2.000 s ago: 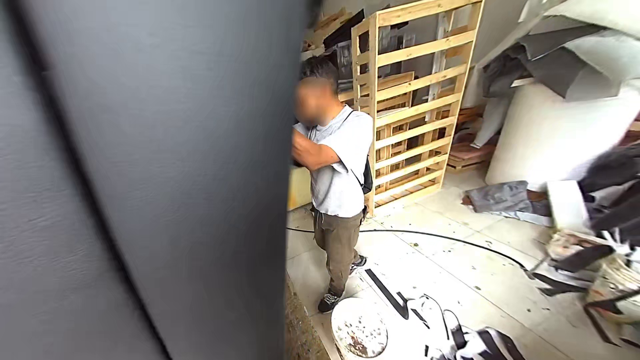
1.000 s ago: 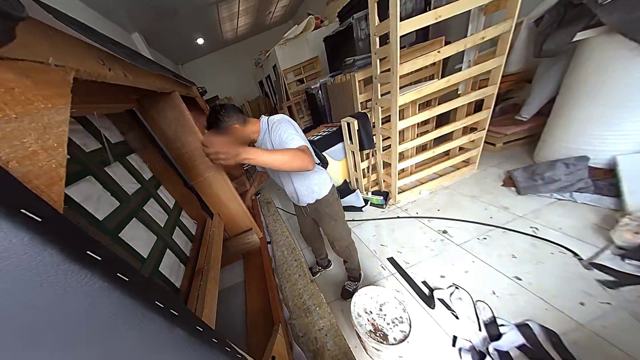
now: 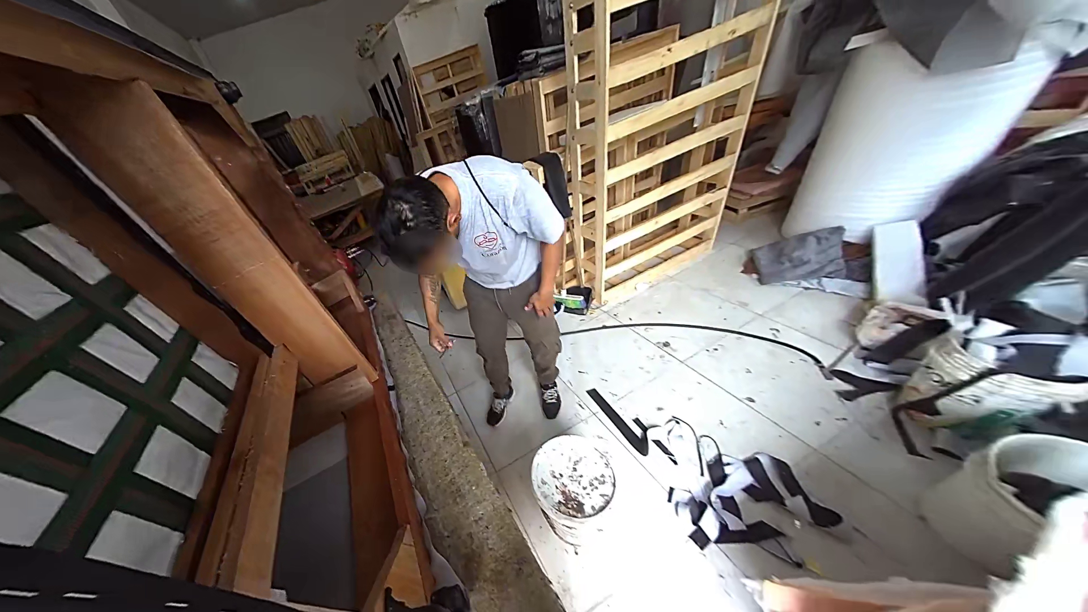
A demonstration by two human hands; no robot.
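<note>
Neither of my hands shows in the head view. At the left lies an upholstered furniture frame of wooden beams [image 3: 183,225], seen from its open side, with dark green elastic webbing [image 3: 110,399] crossed over white fabric. Two narrow wooden slats [image 3: 253,476] stand side by side within it. Dark fabric with pale marks [image 3: 93,586] runs along the lower left edge. The frame rests beside a speckled, padded-looking ledge [image 3: 450,476].
A co-worker [image 3: 501,229] bends forward beyond the ledge. A white bucket [image 3: 574,480], black and white scraps [image 3: 731,501] and a black hose [image 3: 680,325] are on the tiled floor. Slatted wooden frames [image 3: 663,144] stand behind; a white foam roll [image 3: 918,136] and more buckets [image 3: 1003,501] are right.
The dark surface that filled the left of the view no longer blocks it, and the wooden frame shows. The co-worker has gone from raised arms to bending, one arm hanging low.
</note>
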